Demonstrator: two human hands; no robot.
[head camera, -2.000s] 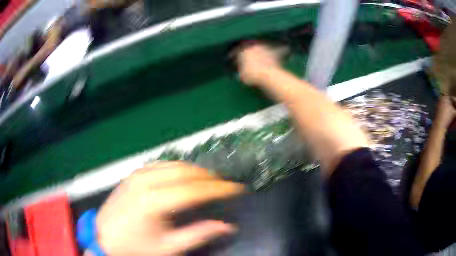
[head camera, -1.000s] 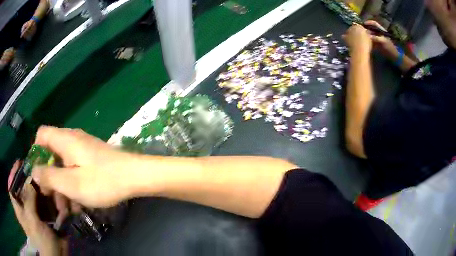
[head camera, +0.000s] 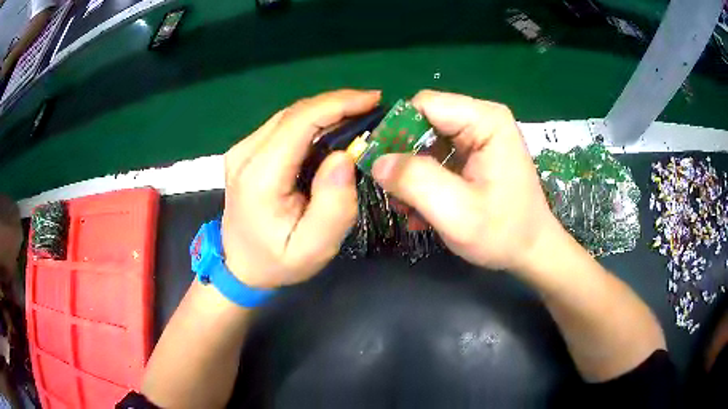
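Note:
A green circuit board (head camera: 399, 132) is held tilted in the fingers of my right hand (head camera: 479, 184). My left hand (head camera: 291, 188), with a blue band at the wrist, holds a black phone housing (head camera: 345, 134), mostly hidden by the palm and fingers. A small yellow-orange strip (head camera: 358, 147) shows between my left thumb and the board's lower left edge. Board and housing are close together; whether they touch is unclear. A row of boards (head camera: 595, 200) leans on edge beside the white ledge, and more thin parts (head camera: 383, 224) show below my hands.
A red tray (head camera: 100, 295) lies at left with a dark green clump (head camera: 49, 229) in its corner compartment. The white ledge (head camera: 191, 173) borders the green belt (head camera: 239, 72), which carries a dark unit (head camera: 168, 29). A grey post (head camera: 666, 72) and small loose components (head camera: 690, 224) are at right.
The view has turned left, bringing the red tray back in. My hands are now together near the picture's centre, with the board raised by the housing.

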